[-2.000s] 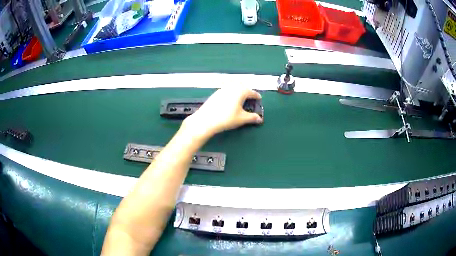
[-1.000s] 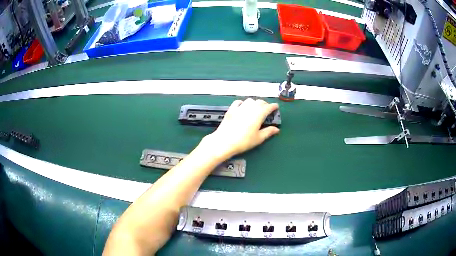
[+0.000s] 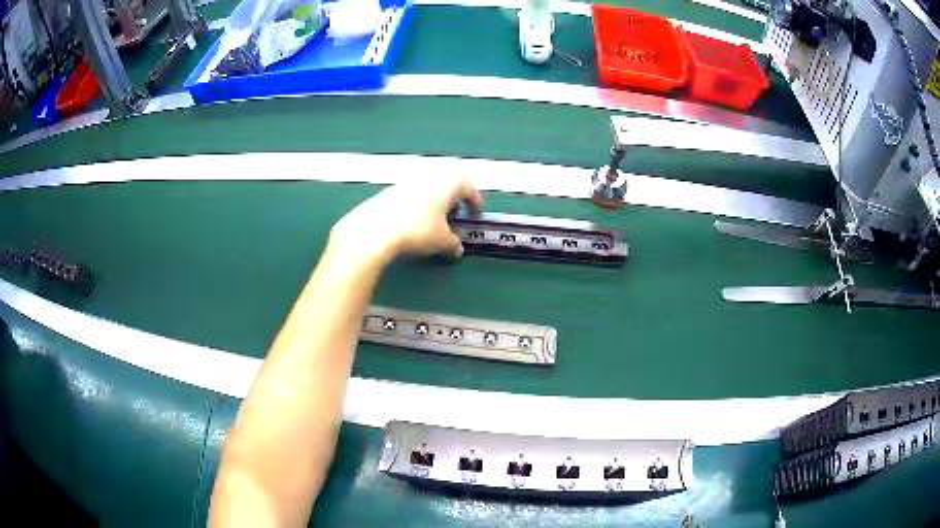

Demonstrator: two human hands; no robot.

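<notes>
My left hand [image 3: 404, 222] is bare and reaches in from the bottom left over the belt. Its thumb and fingertips pinch the left end of a black tray-like strip [image 3: 541, 254] that lies on the green belt. A dotted strip part [image 3: 469, 335] lies nearer me, its left end hidden by my forearm. A silver-white six-opening strip housing [image 3: 541, 471] lies on the worktop's front edge, its row of dark openings facing up. My right hand is out of the picture.
Stacks of housings [image 3: 876, 443] stand at the right. An upright metal post [image 3: 609, 184] stands on the pale lane strip. Metal guide arms [image 3: 773, 295] reach in from the machine. A blue tray [image 3: 299, 80], red bins [image 3: 639, 52] and a white bottle [image 3: 536, 36] are beyond.
My left hand has moved from the black strip's right end to its left end. Both strips on the belt have shifted to the right.
</notes>
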